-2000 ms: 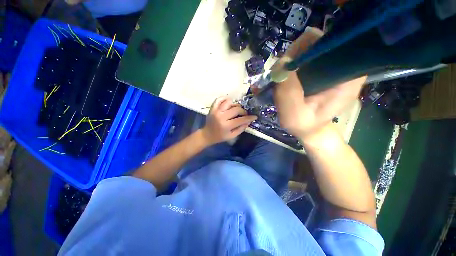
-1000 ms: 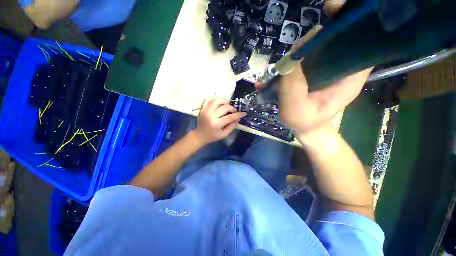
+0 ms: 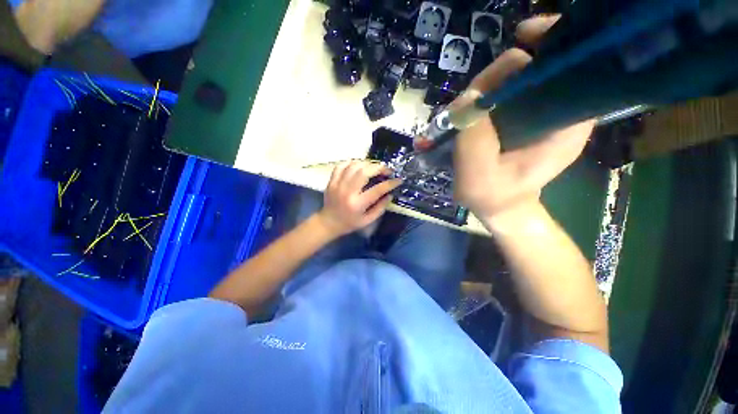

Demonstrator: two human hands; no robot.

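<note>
A black socket housing (image 3: pixel 433 201) lies on the front edge of the cream board, open side up, with shiny metal parts inside. My left hand (image 3: pixel 354 196) holds the housing's left end, fingertips at its metal parts. A thin yellowish wire (image 3: pixel 320 165) runs left from my fingers. My right hand (image 3: pixel 510 162) is closed around the long dark screwdriver (image 3: pixel 566 73), which slants down to the left. Its silvery nose is over the housing's left part; the tip's exact contact is too blurred to tell. The driver and right hand hide part of the housing.
Black socket inserts (image 3: pixel 396 52), some with grey faces, are piled at the board's back. A blue crate (image 3: pixel 174 234) with wired housings stands at left. A strip of small silvery bits (image 3: pixel 608 242) lies at right. Another person's arm (image 3: pixel 61 24) shows at top left.
The board, housing and insert pile have shifted left in view. The driver stays over the housing's left part, its nose slightly moved. The other person's arm shows more at top left.
</note>
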